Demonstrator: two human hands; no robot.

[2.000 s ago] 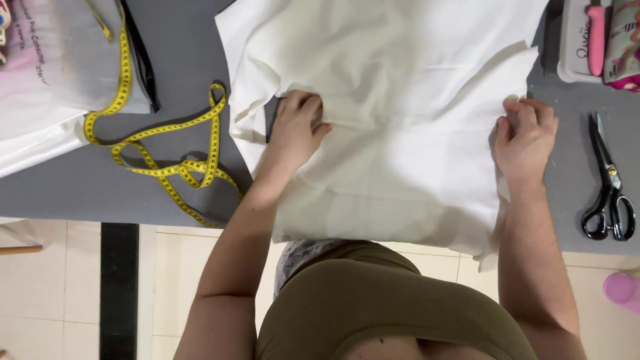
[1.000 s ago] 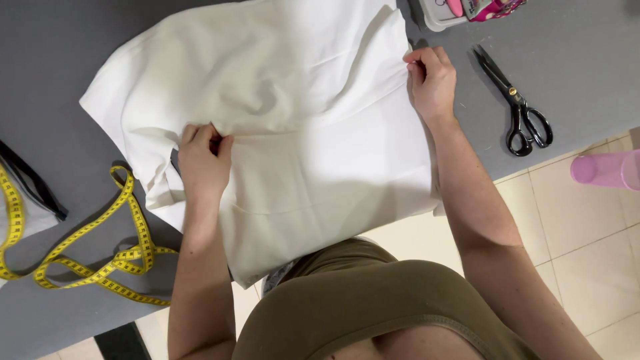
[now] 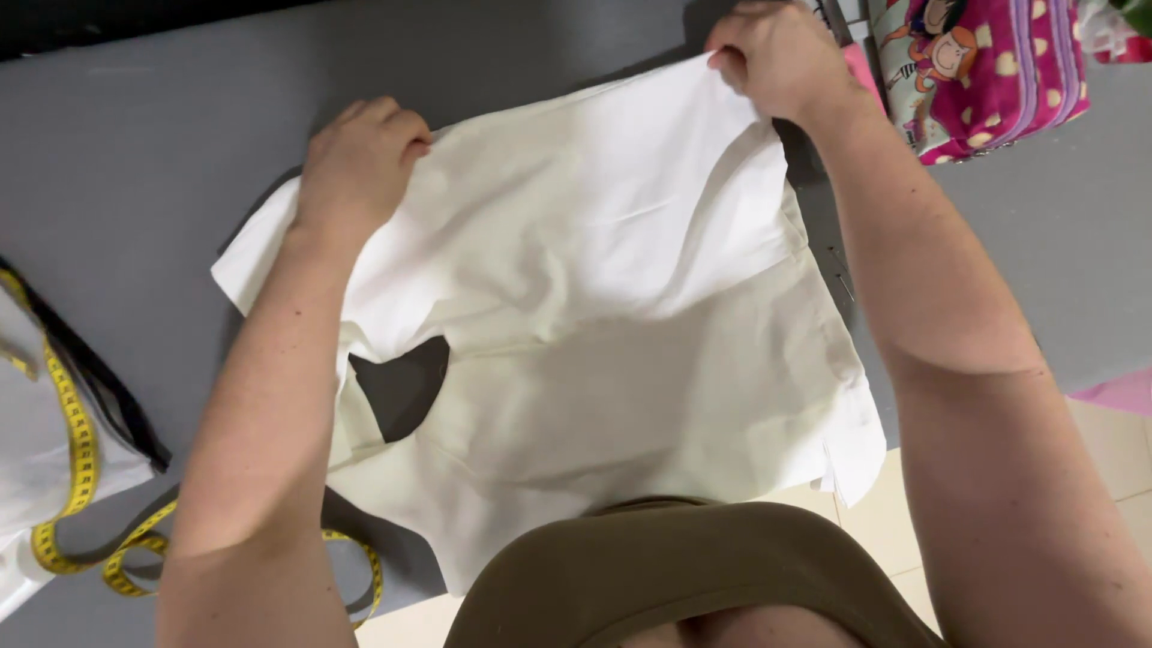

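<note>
A white fabric garment piece [image 3: 576, 342] lies on the grey table, with a curved opening near its left side through which the dark surface shows. At its upper left edge, my left hand [image 3: 364, 162] pinches the cloth between thumb and curled fingers. My right hand [image 3: 774, 58] grips the upper right corner and holds it slightly drawn out. A crease runs across the cloth, and its lower edge reaches my body. Loose layered edges show at the lower right.
A yellow tape measure [image 3: 81, 441] curls at the left, partly over a clear plastic bag [image 3: 36, 423] with a black edge. A pink patterned zipped pouch [image 3: 990, 81] lies at the upper right. Pins [image 3: 841, 274] rest on the grey table [image 3: 1062, 234] near my right forearm.
Both hands have moved from the middle and side of the cloth to its far edge. The opening in the cloth is now more exposed. The view has shifted; the scissors are out of sight.
</note>
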